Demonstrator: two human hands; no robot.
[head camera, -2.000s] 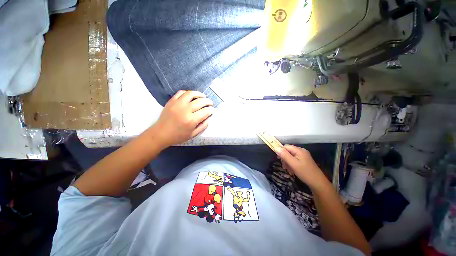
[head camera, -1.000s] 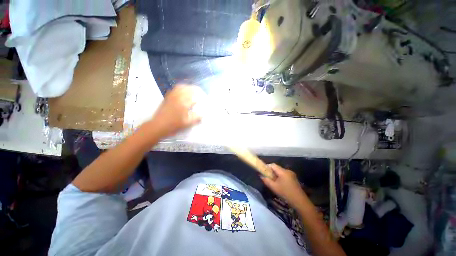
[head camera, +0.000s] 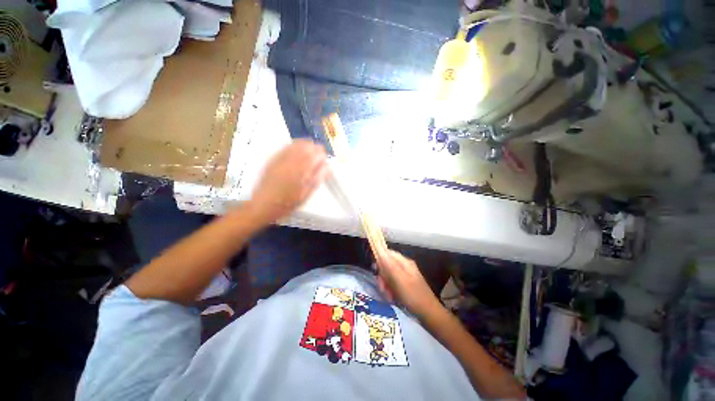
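Observation:
A dark blue-grey fabric panel (head camera: 353, 47) lies on the white machine table, left of the sewing machine's needle area. My right hand (head camera: 400, 276) is shut on the lower end of a long narrow yellowish ruler (head camera: 373, 232). The ruler slants up and left past my left fingertips, its far end over the fabric's lower edge. My left hand (head camera: 292, 177) is blurred, at the fabric's near lower edge beside the ruler; whether it holds anything cannot be told. The presser foot and needle (head camera: 443, 139) are right of the ruler, in bright glare.
The cream sewing machine head (head camera: 541, 70) fills the upper right, with a yellow lamp (head camera: 453, 70) at its left. Pale cut pieces (head camera: 117, 55) lie on brown cardboard (head camera: 176, 110) at the upper left. A white thread cone (head camera: 558, 337) stands below the table at right.
My right hand has moved left and the ruler has swung up over the table to the fabric's edge. My left hand stays near the fabric's lower edge. The camera view has shifted.

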